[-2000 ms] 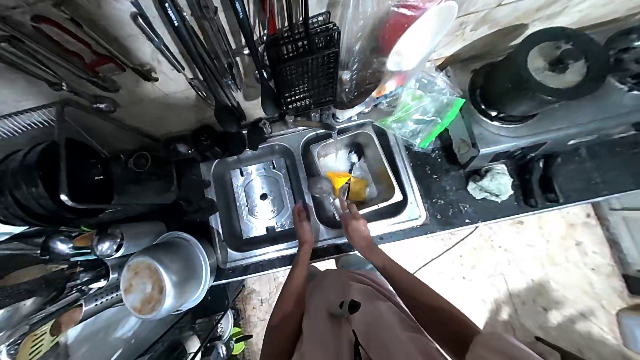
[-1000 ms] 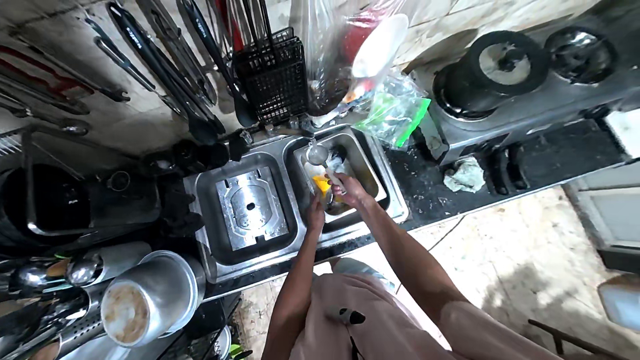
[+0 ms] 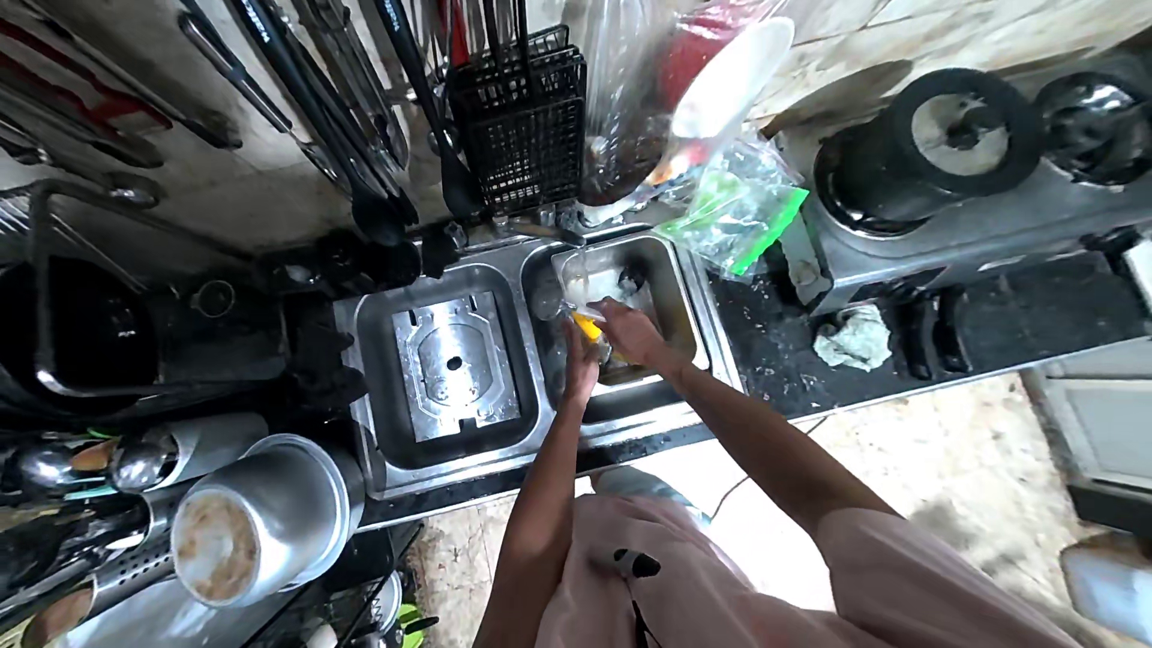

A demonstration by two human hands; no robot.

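Both hands are over the right basin of a steel double sink (image 3: 702, 351). My left hand (image 3: 581, 358) holds a yellow item (image 3: 588, 326), perhaps a sponge, against what looks like a utensil. My right hand (image 3: 630, 333) grips a thin, pale part of that utensil, close beside the left. A round strainer or ladle head (image 3: 547, 301) shows just left of the fingers; whether it belongs to the held utensil I cannot tell. A faucet (image 3: 540, 231) reaches over the basin, and water seems to run below it. A metal plate (image 3: 456, 363) lies in the left basin.
Right of the sink are a plastic bag with a green edge (image 3: 769, 232), a crumpled cloth (image 3: 853, 337) and a stove with a lidded black pot (image 3: 963, 135). An aluminium pot (image 3: 270, 522) stands at lower left. Black utensils and a black wire basket (image 3: 517, 126) hang behind.
My left hand has come from the sink's divider into the right basin, beside my right hand. The yellow item, lying in the basin two seconds ago, is now between the hands.
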